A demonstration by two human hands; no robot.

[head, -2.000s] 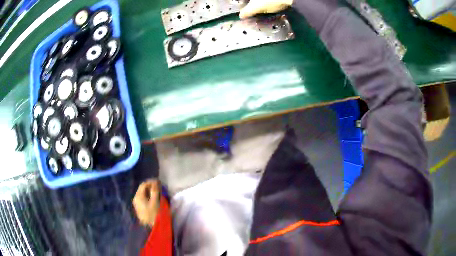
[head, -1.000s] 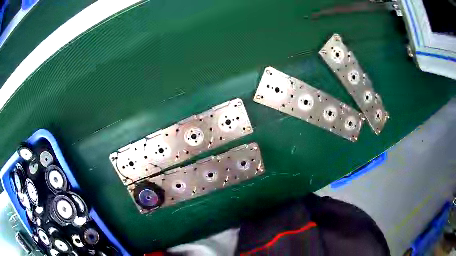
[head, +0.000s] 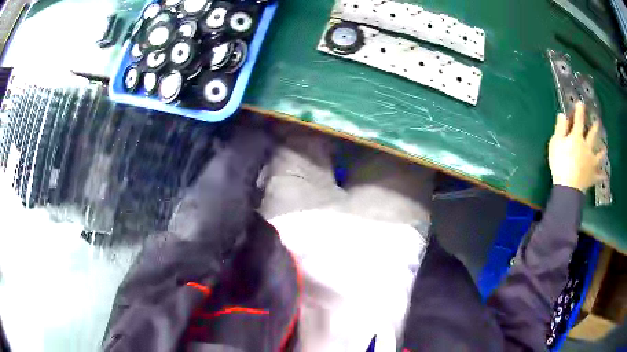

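My right hand [head: 576, 152] lies over narrow silver fixture plates [head: 565, 81] at the far right, fingers apart and fingertips at the metal; no grip on a plate shows. Two more fixture plates lie side by side at the top centre. The nearer one [head: 419, 63] has one black disc with a pale centre [head: 344, 38] at its left end; its other places are bare. The farther plate [head: 405, 20] shows no disc. My left sleeve reaches up to the bench edge, but my left hand cannot be made out.
A light-blue bin [head: 234, 110] heaped with black discs [head: 181, 52] is at the upper left. The green bench [head: 385, 127] has a brown front edge. Below it at the right are a blue crate with dark parts [head: 567, 292] and a brown box [head: 605, 295].
The view has swung. My right hand, out of view a second ago, is now on the right-hand plates, which lie closer together than before. The single disc is still on the nearer plate.
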